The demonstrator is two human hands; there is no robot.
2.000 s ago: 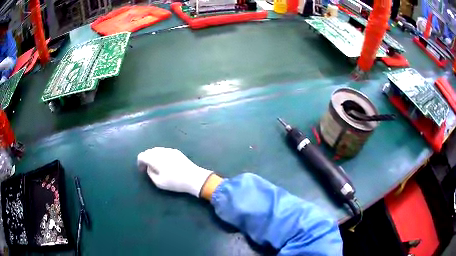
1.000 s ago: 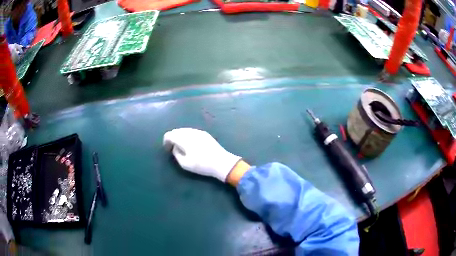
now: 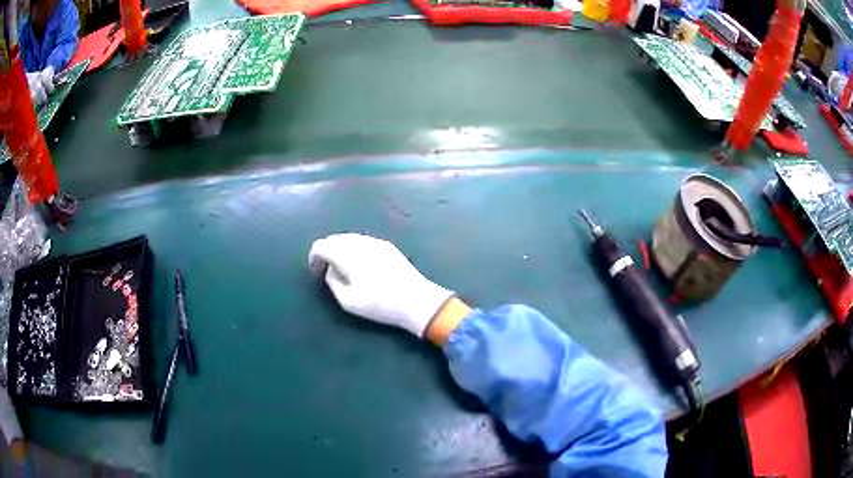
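Observation:
My right hand (image 3: 379, 283), in a white knit glove with a blue sleeve, rests on the green bench (image 3: 309, 401) near the middle, its fingers curled inward; whether anything is inside cannot be seen. My left hand is not in view. An electric screwdriver (image 3: 645, 313) lies right of my hand, its bit pointing up and left. A black parts tray (image 3: 146, 322) at the left holds silvery bits (image 3: 37, 327) in one compartment and silvery and orange-red pieces (image 3: 117, 345) in the other. Two slim black sticks (image 3: 181, 322) lie beside the tray.
A round tin (image 3: 701, 238) stands behind the screwdriver. Circuit boards lie at back left (image 3: 210, 70), back right (image 3: 697, 79) and far right (image 3: 823, 205). Orange-wrapped posts rise at left (image 3: 23, 131) and right (image 3: 767, 79). A clear bag (image 3: 21, 229) lies behind the tray. A person's blue sleeve (image 3: 51, 37) shows top left.
The view has shifted, so the bench things appear further right than two seconds ago. My right hand keeps its curled pose on the bench.

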